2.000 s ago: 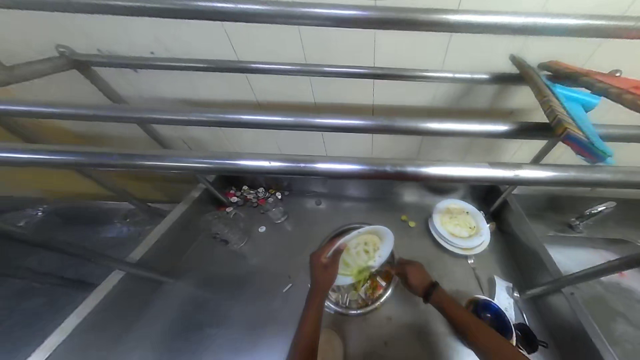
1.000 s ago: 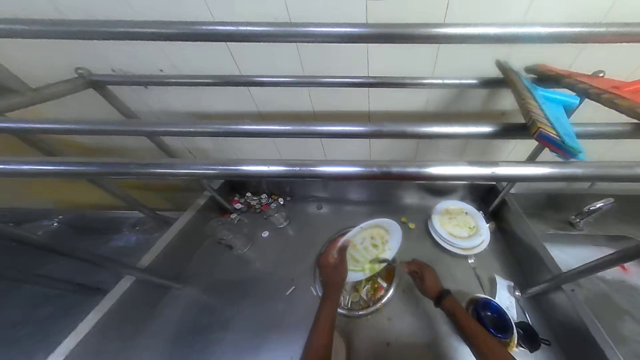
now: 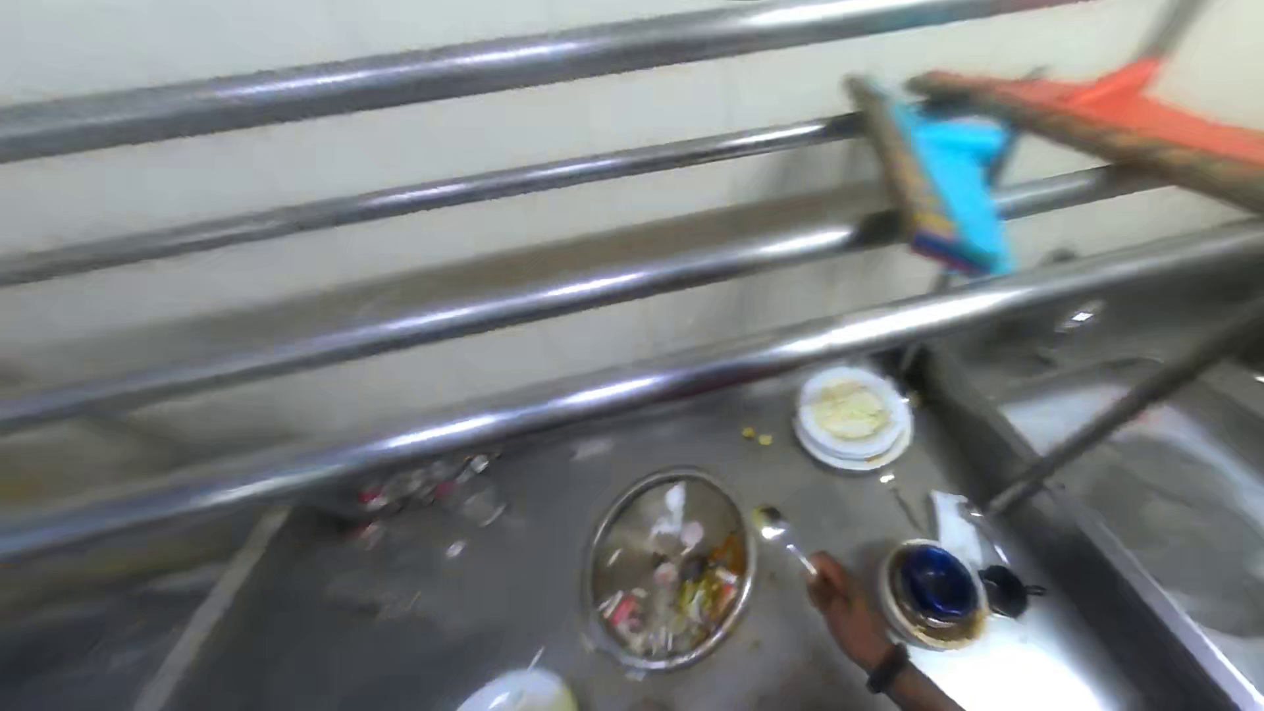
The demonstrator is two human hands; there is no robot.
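Observation:
My right hand [image 3: 837, 592], with a dark band at the wrist, grips the handle of a metal spoon [image 3: 775, 528], its bowl pointing up and left. Left of the spoon lies a round metal-rimmed waste hole or bowl [image 3: 595, 563] holding food scraps [image 3: 681, 592]. A white plate [image 3: 518, 691] shows partly at the bottom edge. My left hand is out of view, so its hold on that plate cannot be seen.
Stacked white plates [image 3: 854, 456] with food sit at the upper right. Stacked bowls, a blue one [image 3: 936, 583] on top, stand right of my hand beside a black cup [image 3: 1004, 591]. Metal rack bars [image 3: 632, 385] cross above, bearing blue cloth [image 3: 963, 188]. Small litter [image 3: 425, 484] lies at left.
The white plate has moved from over the scraps down to the bottom edge, and my left hand has left the view. My right hand with the spoon is now away from the scraps. The view has tilted.

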